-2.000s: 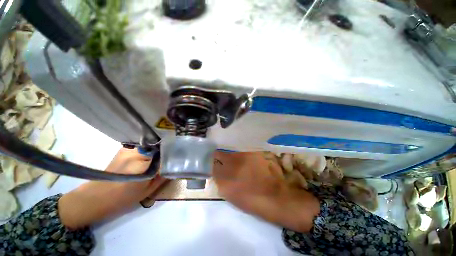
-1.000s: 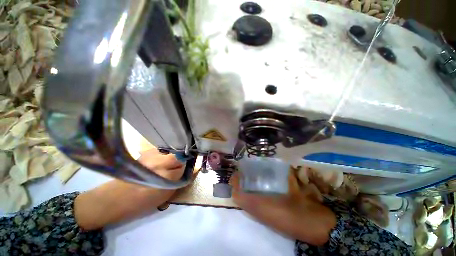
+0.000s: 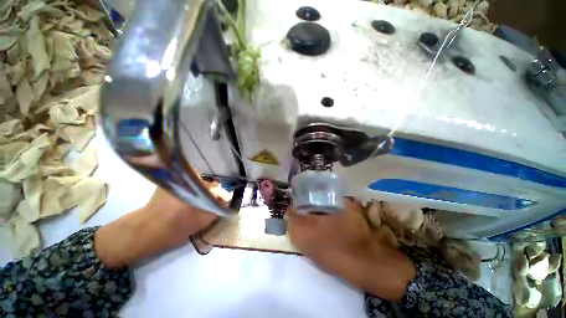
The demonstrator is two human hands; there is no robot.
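The white machine head [image 3: 366, 81] with blue stripes fills the upper middle. My left hand [image 3: 177, 214] lies left of the needle area, its fingers hidden behind the chrome guard [image 3: 139, 105] and the head. My right hand [image 3: 332, 233] lies right of the needle area, its fingers hidden behind the grey upper tension dial [image 3: 318, 191]. The small lower tension dial [image 3: 275, 226] shows between the hands, over the bed plate [image 3: 248, 239]. Whether either hand holds a fabric piece cannot be seen.
A large heap of beige pieces [image 3: 56, 124] lies left of the machine. More beige pieces [image 3: 406, 217] are bunched under the arm, right of my right hand. White thread [image 3: 428, 74] runs down to the upper dial. Another beige pile [image 3: 537, 273] is at the far right.
The view has shifted since two seconds ago, so the chrome guard, lower dial and left heap show more. Both hands stay beside the needle area, with slight shifts.
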